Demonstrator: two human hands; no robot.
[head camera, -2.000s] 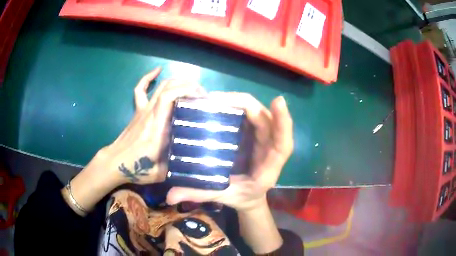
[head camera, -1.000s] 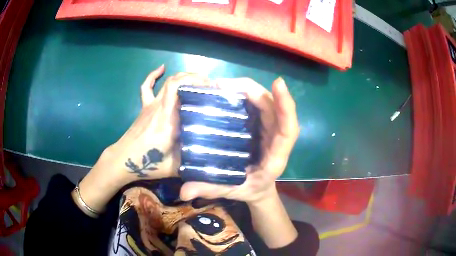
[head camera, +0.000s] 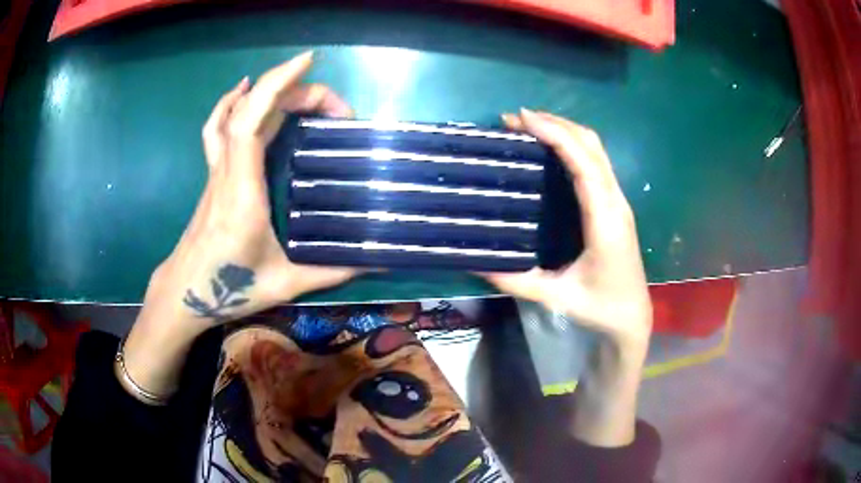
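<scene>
A stack of phones (head camera: 415, 193) is held up between both hands over the front of the green bench. Its long side faces me, with several parallel shiny lines running across. My left hand (head camera: 236, 189) grips the stack's left end, thumb below and fingers above. My right hand (head camera: 599, 226) grips the right end, thumb at the lower edge and fingertips at the upper edge. The phones' front and back faces are hidden.
A red tray (head camera: 378, 11) lies at the far side of the green bench (head camera: 113, 189), cut off by the top edge. Red stacked trays (head camera: 835, 170) stand at the right. A small pale object (head camera: 776, 144) lies on the bench at right. Red plastic stools show below.
The stack has turned from its short end to its long side. My hands have moved apart to its two ends and up in the view. The far tray shows less.
</scene>
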